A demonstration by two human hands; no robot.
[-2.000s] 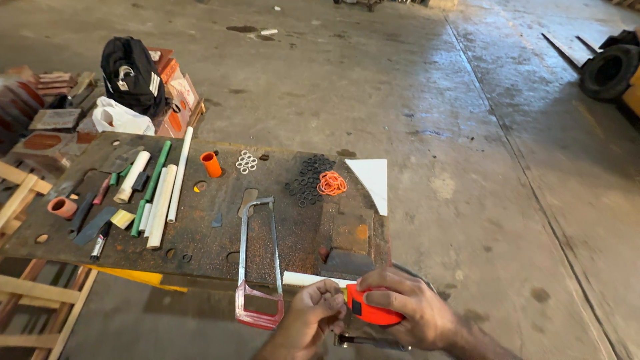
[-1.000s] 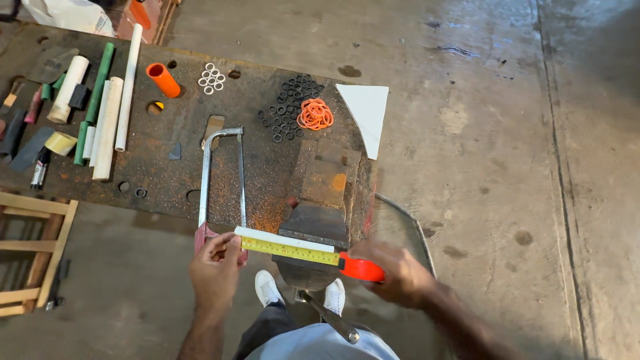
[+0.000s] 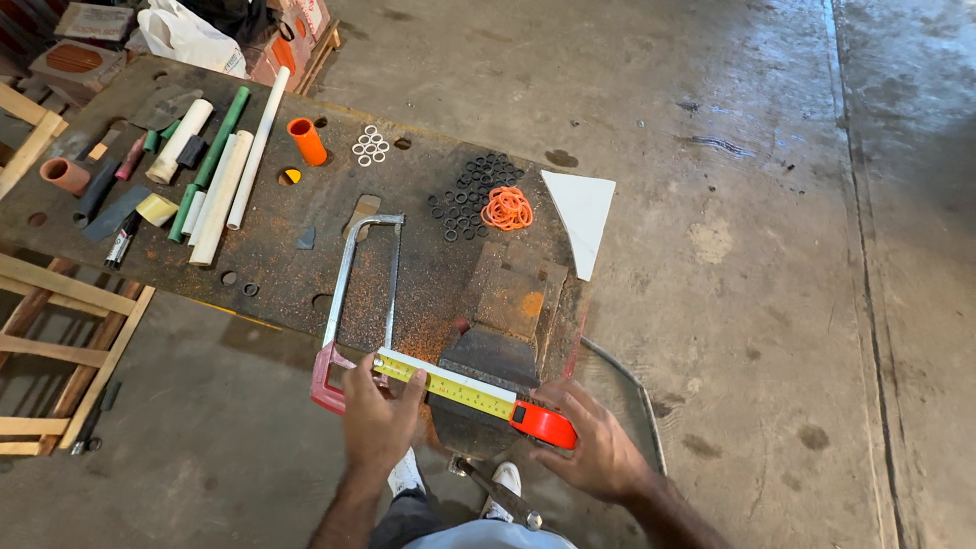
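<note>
A white plastic pipe (image 3: 457, 377) lies across the jaws of a bench vise (image 3: 488, 358), with the yellow blade of a tape measure (image 3: 544, 425) stretched alongside it. My left hand (image 3: 381, 415) pinches the blade and pipe near their left end between thumb and fingers. Around the right side of the orange tape case is my right hand (image 3: 591, 446). Just left of and behind my left hand, a hacksaw (image 3: 341, 305) with a red handle rests on the metal bench.
On the bench (image 3: 267, 290) are white and green pipes (image 3: 221, 198), an orange tube (image 3: 306, 142), white rings (image 3: 370, 146), black rings (image 3: 465, 200), orange rings (image 3: 507, 208), a marker (image 3: 122, 241) and a white triangular sheet (image 3: 581, 217). Wooden frames (image 3: 69, 343) stand at left; the vise handle (image 3: 499, 494) projects toward me.
Two seconds ago my hands were close together at the tape case. My left hand has since moved left, and the yellow blade is drawn out along the white pipe. The view has shifted.
</note>
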